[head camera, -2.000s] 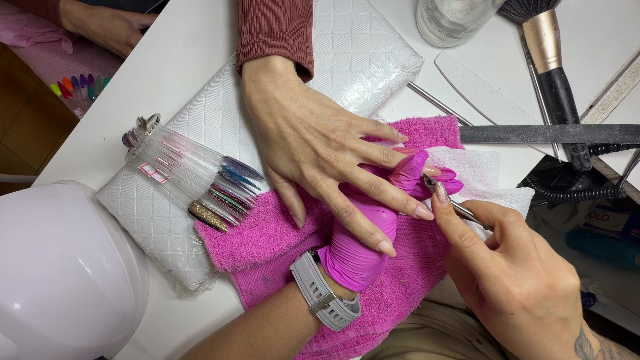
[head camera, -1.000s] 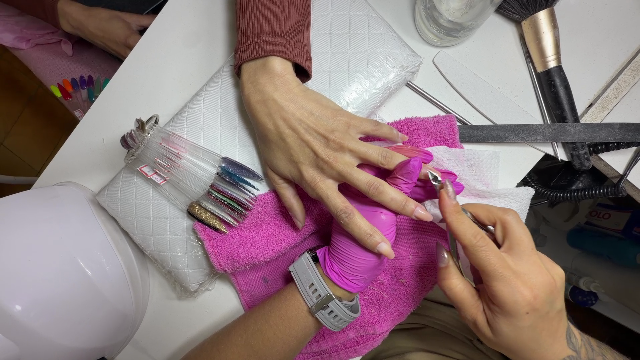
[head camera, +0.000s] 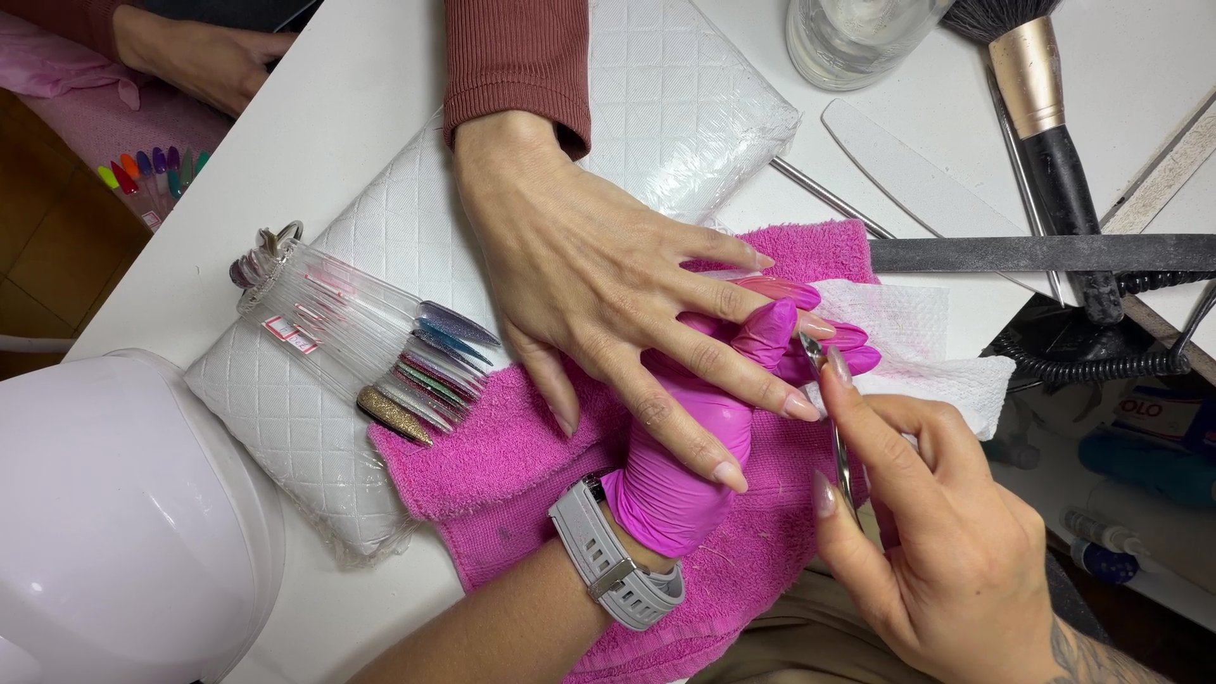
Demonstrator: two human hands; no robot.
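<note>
My left hand [head camera: 693, 427], in a pink glove with a grey watch band [head camera: 617, 560] at the wrist, lies under another person's spread hand [head camera: 608, 275]. Its thumb and fingers hold one of that hand's fingers near the tip. Between the bare thumb and fingers of my right hand [head camera: 931, 513] are metal cuticle nippers [head camera: 838, 446]. Their tip is at the nail of the held finger; whether it touches cannot be told. Beneath the hands lie a pink towel [head camera: 513, 494] and a white paper towel [head camera: 959, 380].
A quilted white cushion [head camera: 370, 237] in clear film bears a ring of nail colour samples [head camera: 380, 332]. A white nail lamp [head camera: 123, 513] stands at left. Nail files [head camera: 1007, 254], a black brush [head camera: 1069, 180] and a glass jar [head camera: 845, 38] are at right. Another person's hand [head camera: 204, 57] rests at upper left.
My right hand has shifted a little, and the nippers' tip has moved from near the held finger's side to its nail area. My left hand keeps its hold.
</note>
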